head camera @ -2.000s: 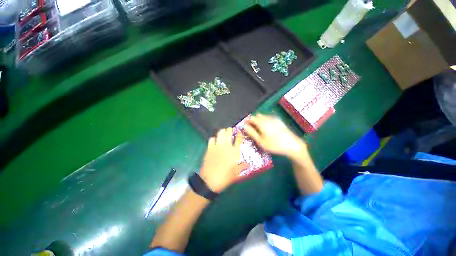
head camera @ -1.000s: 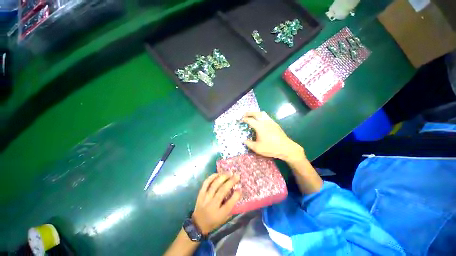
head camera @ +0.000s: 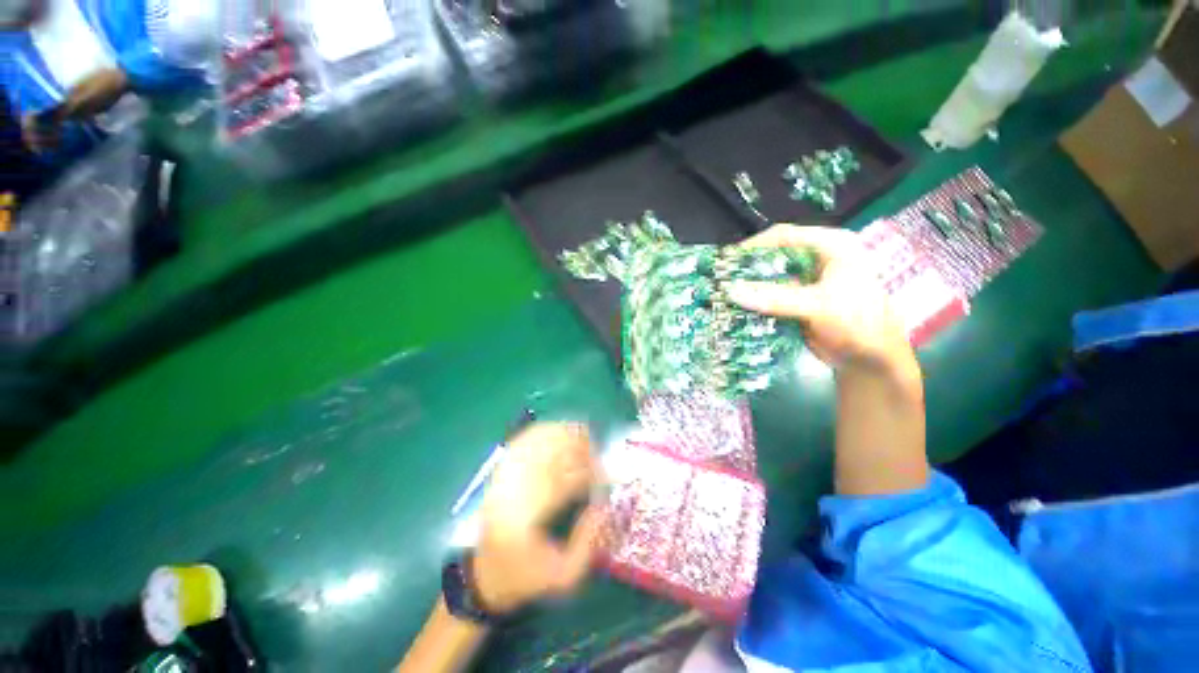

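Note:
My right hand (head camera: 835, 289) grips a green PCB panel (head camera: 704, 316) by its right edge, between thumb and fingers. The panel is raised over the front of the black divided tray (head camera: 565, 197) and hides part of it. My left hand (head camera: 539, 506) is blurred, at the left edge of a pink-red bubble bag (head camera: 684, 519); whether it grips the bag cannot be told. The bag lies on the bench, its flat end under the panel's lower edge. Heaps of small green boards (head camera: 822, 175) lie in both tray bays.
A second bubble bag (head camera: 980, 243) with green pieces on it lies right of the tray. A pen-like stick (head camera: 480, 480) is left of my left hand. A yellow-and-white spool (head camera: 184, 598), a white roll (head camera: 993, 82), a carton (head camera: 1137, 158), clear trays (head camera: 355, 92) and another person's hand (head camera: 95, 92) show around.
My right hand has lifted the green panel off the bubble bag's flat end, up and over the tray. My left hand has shifted to the bag's left edge. The camera view has moved.

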